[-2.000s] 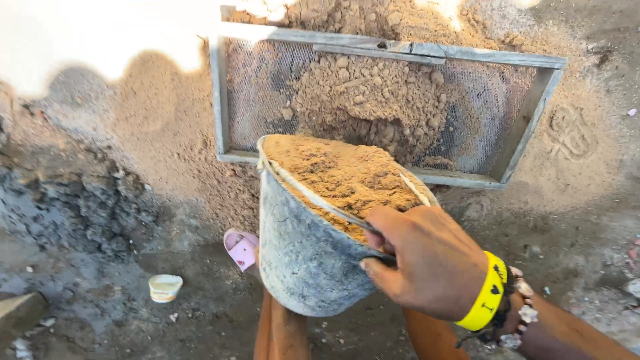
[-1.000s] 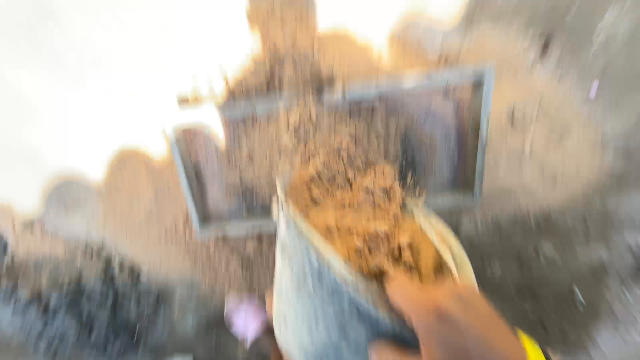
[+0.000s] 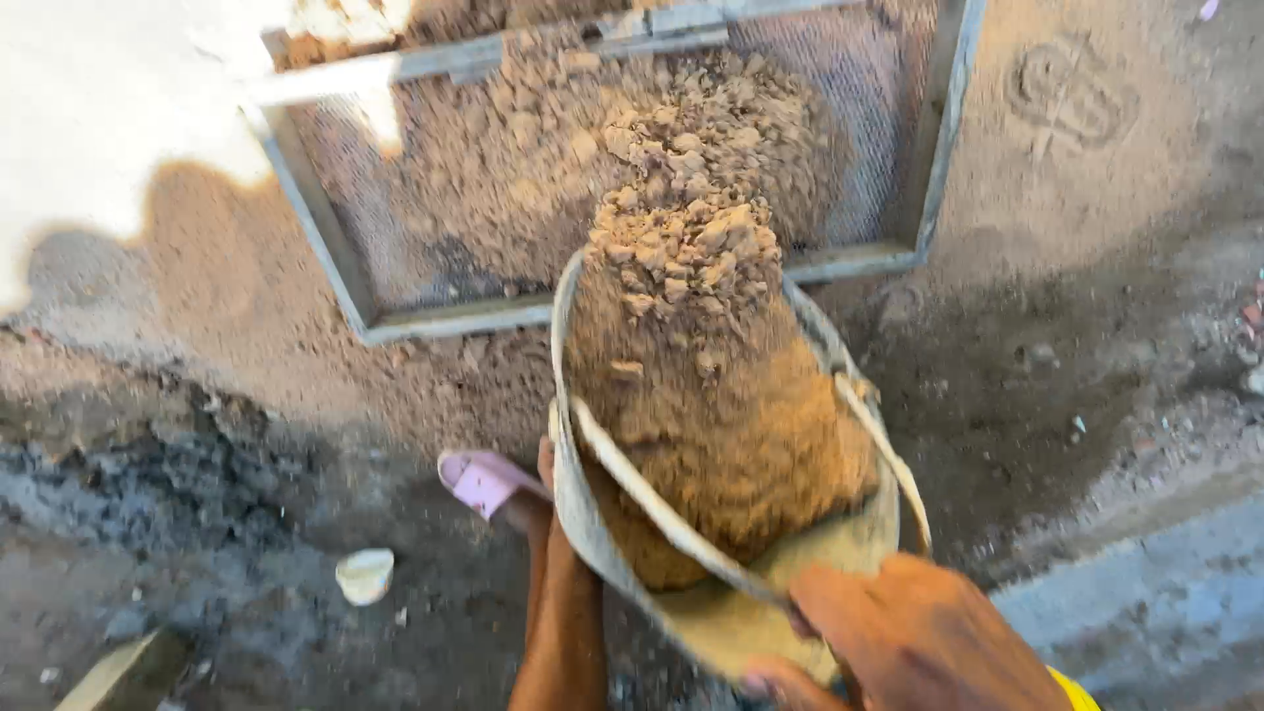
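Note:
My right hand (image 3: 899, 632) grips the rope-like handle near the rim of a tilted bucket (image 3: 820, 583). Brown sandy soil (image 3: 731, 425) slides from its mouth onto a wood-framed mesh screen (image 3: 879, 138), where a heap of lumpy soil (image 3: 494, 168) lies. At the bucket's left side is my left hand (image 3: 546, 462); only a small part of it shows beside the wall, so its hold is hidden. The left forearm comes up from the bottom edge.
A pink sandal (image 3: 486, 484) is on a foot left of the bucket. A small whitish cup (image 3: 364, 576) lies on the dark ground. At the lower left is a block (image 3: 128, 676). Loose soil surrounds the screen, with a shoe print at the right.
The bucket was upright and full two seconds ago; it has tipped toward the screen. Soil now pours out, and the heap on the mesh has spread. The view has shifted.

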